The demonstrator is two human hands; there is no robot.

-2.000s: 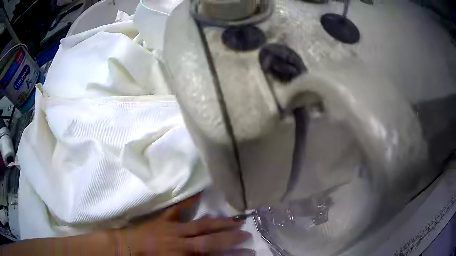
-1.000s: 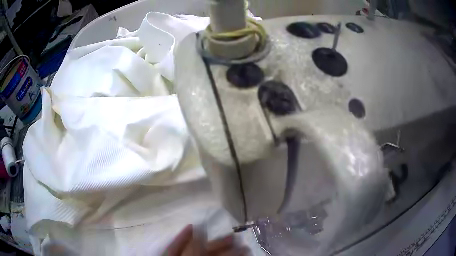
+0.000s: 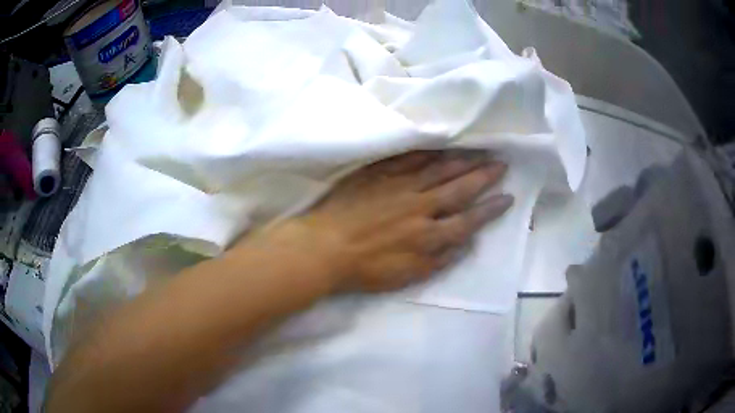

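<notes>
The white garment piece [image 3: 266, 89] is heaped in folds over the table, with a flatter part towards the lower middle. My left hand [image 3: 411, 222] lies flat on the cloth, palm down, fingers pointing right and slightly spread, a little blurred. The off-white sewing machine [image 3: 604, 323] with blue JUKI letters stands at the lower right, its head cut off by the bottom edge. The cloth reaches close to its left side. The needle area is not clearly seen. My right hand is not in view.
A tin can [image 3: 109, 48] with a blue and white label stands at the upper left. A white thread cone [image 3: 47, 157] lies below it, beside a pink-red one [image 3: 16, 165]. The table's raised rim [image 3: 629, 73] curves round the upper right.
The view has swung so that the machine sits lower right. My left hand has moved from beside the needle area onto the cloth further up the table, and the cloth is bunched differently.
</notes>
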